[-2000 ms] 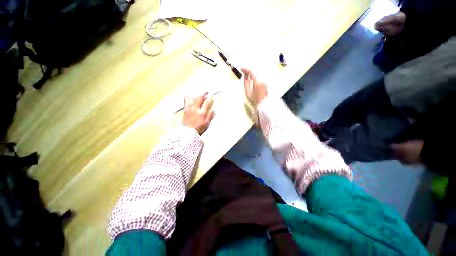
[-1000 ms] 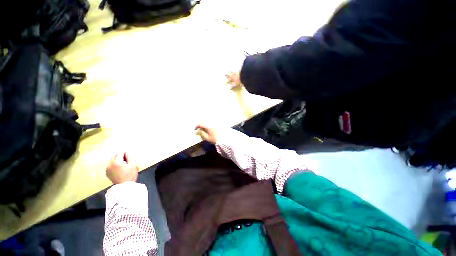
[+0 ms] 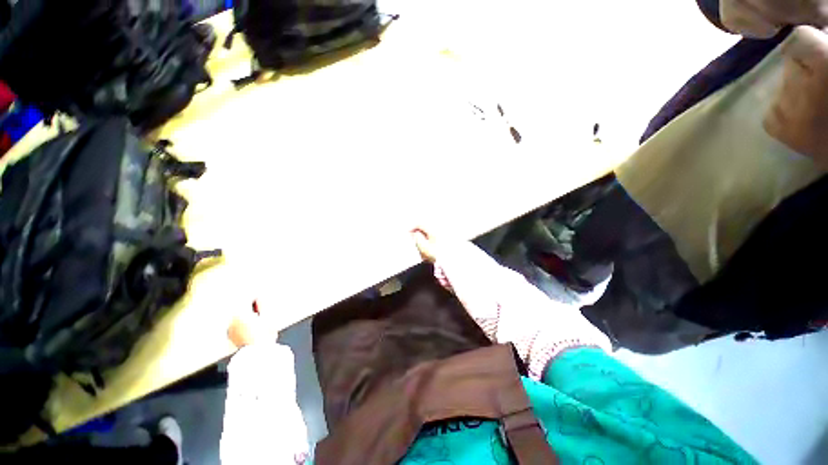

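Observation:
My left hand [image 3: 247,327] rests at the near table edge, lower left of centre. It is washed out by glare, and its fingers are hard to make out. My right hand [image 3: 425,245] is at the same edge, right of my left hand, with its fingers partly hidden. No object shows in either hand. A dark camouflage backpack [image 3: 82,236] with black panels and straps lies on the table to the left, apart from my hands. The table [image 3: 300,182] glares white.
More camouflage backpacks [image 3: 100,54] are piled at the upper left, and another backpack [image 3: 309,32] is at the back. Small dark items, including a thin one [image 3: 508,123] and a roll-like one [image 3: 596,133], lie far right. A person's hands [image 3: 799,91] and pale clothing show at right.
Both my hands have drawn back from mid-table to the near edge. The dark sleeve reaching across the table a second ago has withdrawn. The view has turned, bringing the left backpacks further in.

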